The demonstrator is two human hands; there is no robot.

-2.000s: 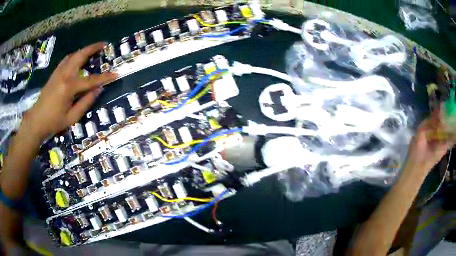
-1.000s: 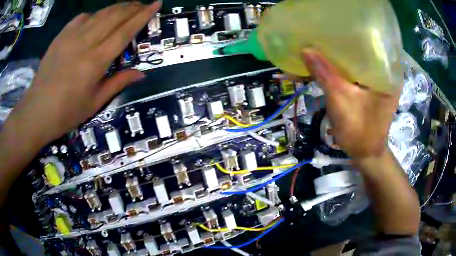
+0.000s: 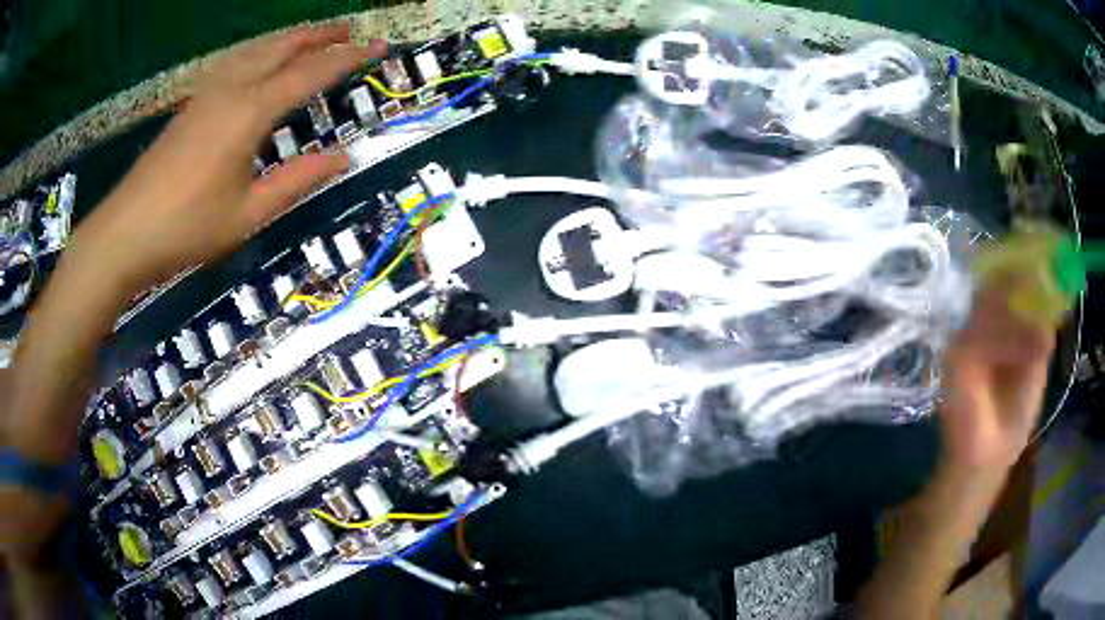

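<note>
Several open power strips lie side by side, including a top strip and a strip below it. They have dark boards, white blocks, yellow blocks and blue and yellow wires. My left hand is over the left part of the top strip, thumb and fingers spread apart across it, hiding that end. No grip on it shows. My right hand, blurred at the far right, holds the yellowish squeeze bottle. Its green nozzle points right, away from the strips.
White cords in clear plastic bags lie right of the strips, with round plugs among them. A speckled edging curves along the back. Another assembly lies at the far left. A grey speckled block is at the bottom.
The bottle's nozzle was at the top strip one second ago; my right hand has carried it to the far right. The view has widened. My left hand remains over the top strip.
</note>
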